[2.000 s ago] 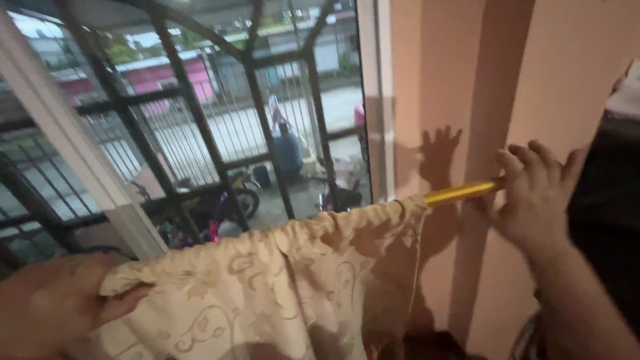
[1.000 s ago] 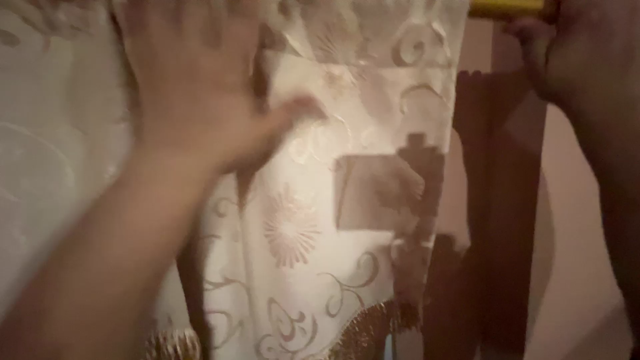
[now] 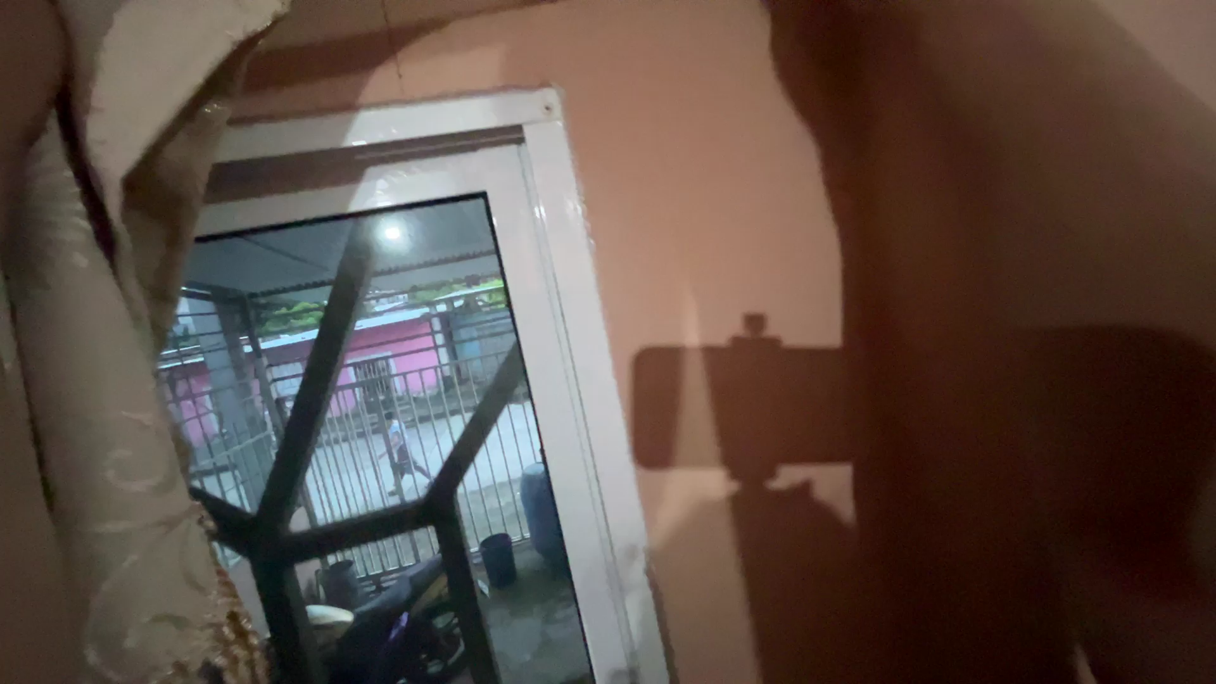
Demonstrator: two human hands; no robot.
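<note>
A cream curtain [image 3: 123, 456] with a raised scroll pattern and a brown fringe hangs at the left edge, gathered in folds beside the window. Its upper part is bunched and turned over near the top left corner. Neither my left hand nor my right hand can be made out; a blurred brownish shape at the top left edge is too unclear to name. The yellow rod is not visible in this view.
A white window frame [image 3: 560, 380] borders the glass on a peach wall [image 3: 703, 190]. Dark metal bars [image 3: 361, 532] cross behind the glass. Outside are a motorcycle, a bucket [image 3: 497, 559], a fence and a person [image 3: 399, 451] on the street. Broad shadows cover the wall at right.
Both hands and the yellow rod, seen in the earlier frames, are out of view. The curtain that spread across the view a second ago now shows only at left. The view has swung strongly.
</note>
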